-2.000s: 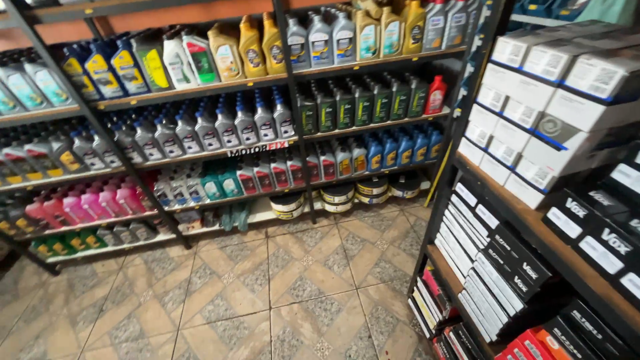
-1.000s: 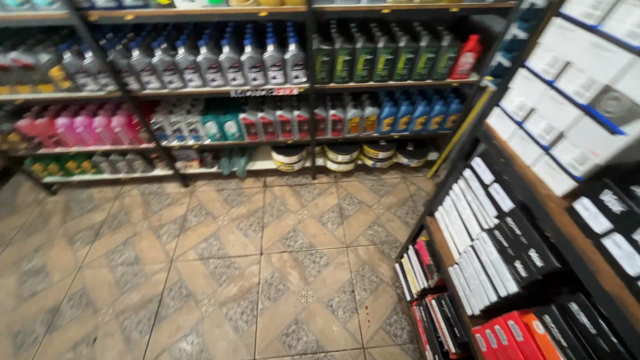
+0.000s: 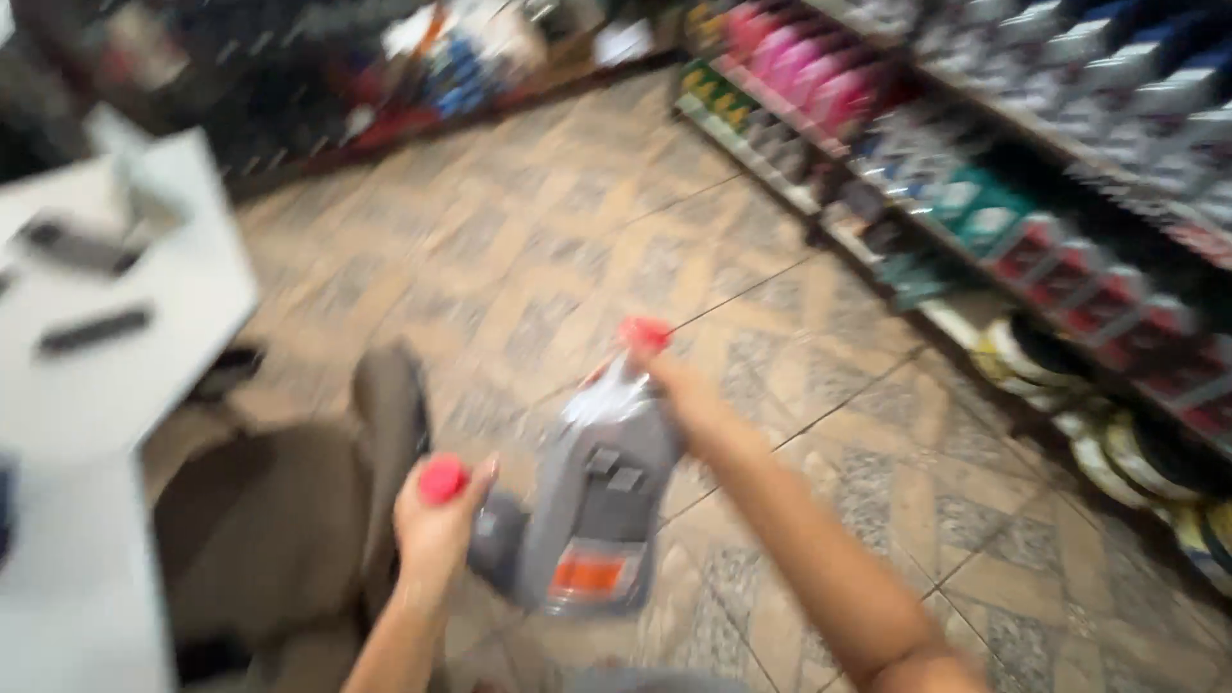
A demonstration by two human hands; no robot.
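My right hand (image 3: 669,371) grips the neck of a grey plastic bottle (image 3: 616,462) just below its red cap. This bottle hangs upright over the tiled floor and bears a dark and orange label. Around the neck of a second grey bottle (image 3: 496,544) my left hand (image 3: 438,515) is closed, with that bottle's red cap showing above the fingers. The second bottle is partly hidden behind my left hand and the first bottle. The view is blurred by motion.
A brown chair (image 3: 269,529) stands at the left beside a white desk (image 3: 58,414) with dark objects on it. Shelves of bottles (image 3: 982,212) run along the right. Assorted goods (image 3: 462,67) sit along the far wall.
Both my hands have come into view, each with a grey bottle. The view has swung left, bringing in the desk and chair; the stacked boxes at the right are out of view.
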